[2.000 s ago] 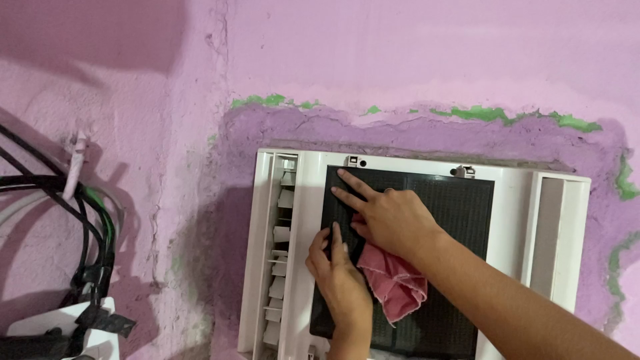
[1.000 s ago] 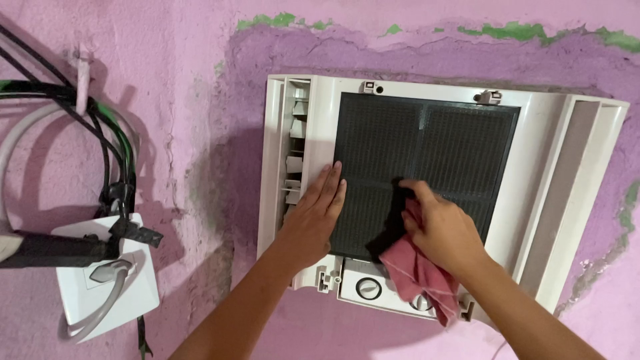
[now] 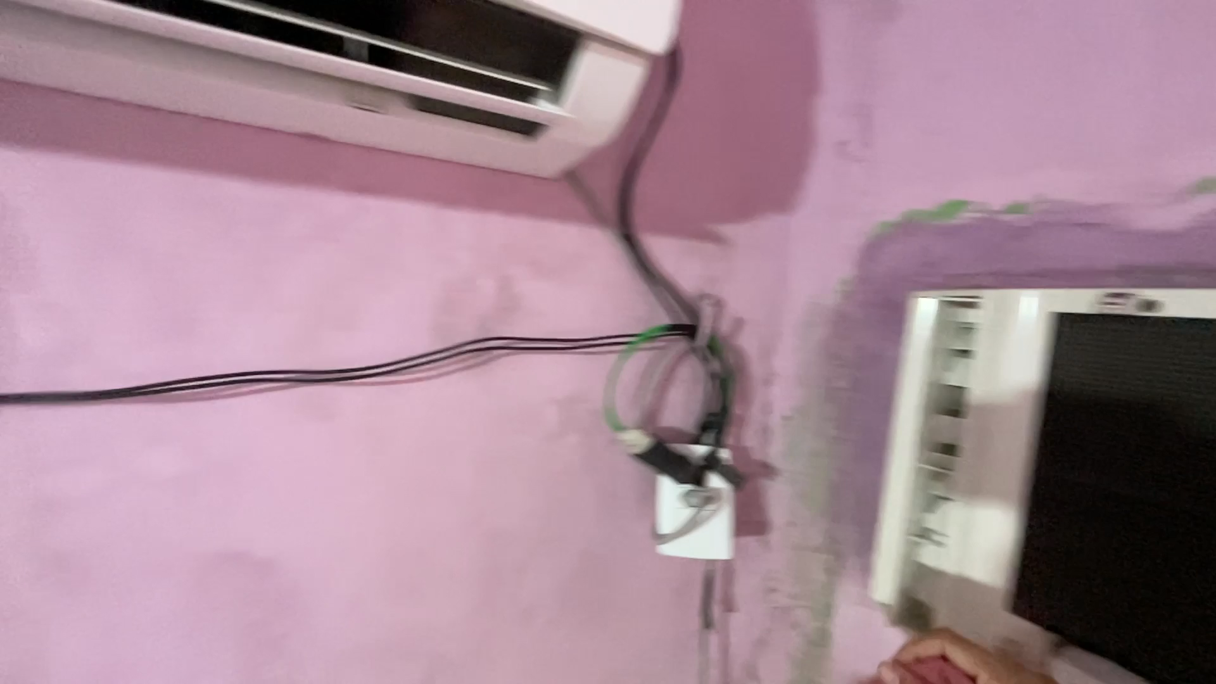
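Observation:
The white window air conditioner [image 3: 1009, 408] is set in the wall at the right edge, its right part out of view. Its dark mesh filter panel [image 3: 1126, 475] sits in the front, with vent louvres [image 3: 945, 418] to the left. Low in the view, by the unit's lower left corner, my right hand [image 3: 983, 655] is partly visible, its fingers closed around a pinkish-red cloth [image 3: 936, 671]. The frame's bottom edge cuts off most of this hand and cloth. My left hand is out of view. The picture is blurred.
A white wall-mounted split air conditioner [image 3: 380, 90] is at the upper left. Black cables [image 3: 646, 180] run down from it to a looped bundle [image 3: 712, 380] and a white outlet plate [image 3: 695, 532] with a plug. Two thin cables [image 3: 380, 366] cross the pink wall.
The view has swung left, bringing in the split air conditioner. My left hand, earlier flat on the filter panel, has left the view. My right hand has moved off the panel with the cloth.

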